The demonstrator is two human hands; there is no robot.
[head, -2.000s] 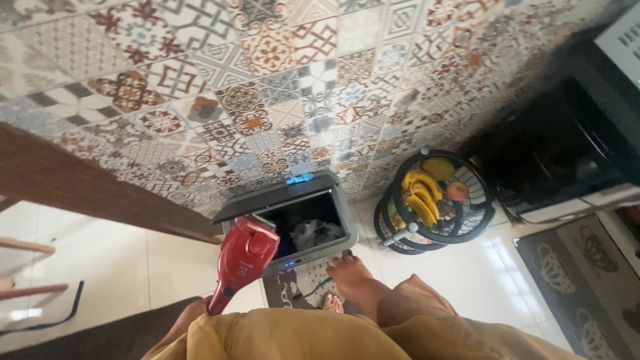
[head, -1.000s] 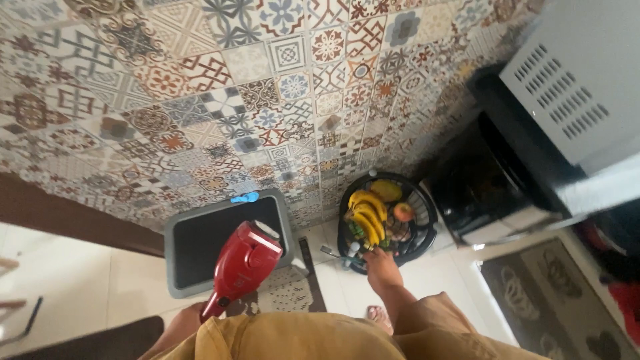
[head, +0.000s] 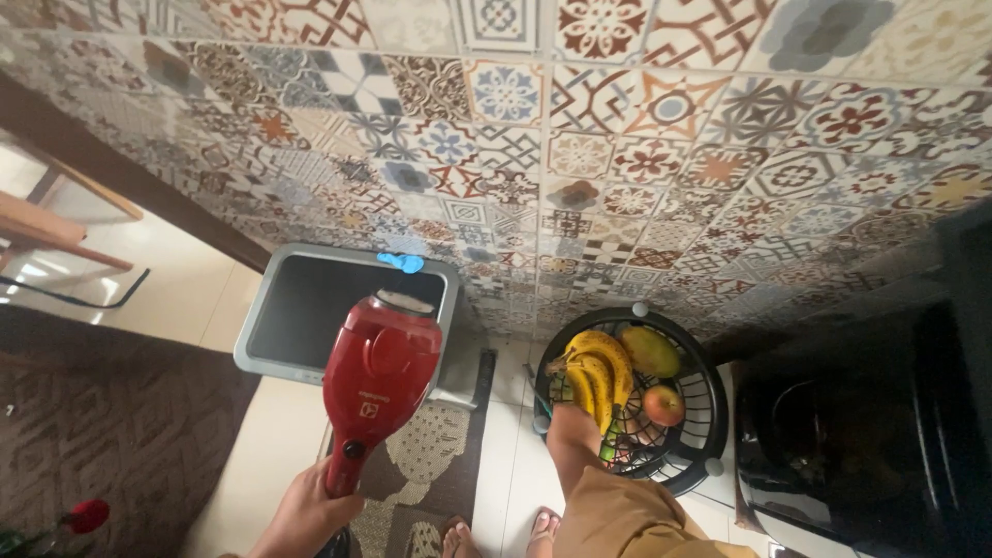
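Observation:
My left hand (head: 316, 502) grips the handle of a red Electrolux garment steamer or handheld vacuum (head: 380, 372); which of these it is I cannot tell. Its head points away from me, above a closed grey trash bin with a dark lid (head: 294, 310). A blue object (head: 401, 262) rests on the bin's back rim. My right hand (head: 572, 422) reaches to the left side of a black wire fruit basket (head: 717, 387), beside the bananas (head: 604, 364). Its fingers are mostly hidden. A mango (head: 649, 351) and an apple (head: 663, 405) lie in the basket.
A patterned tile wall (head: 542, 155) stands behind the bin and basket. A black glossy appliance (head: 860, 434) is at the right. On the floor are a patterned mat (head: 434, 442) and a dark rug (head: 101, 418). Wooden furniture legs (head: 54, 232) show at the left.
The bin, open two seconds ago, is closed now. My right hand has moved from near the bin's front to the fruit basket. The red appliance stays in my left hand.

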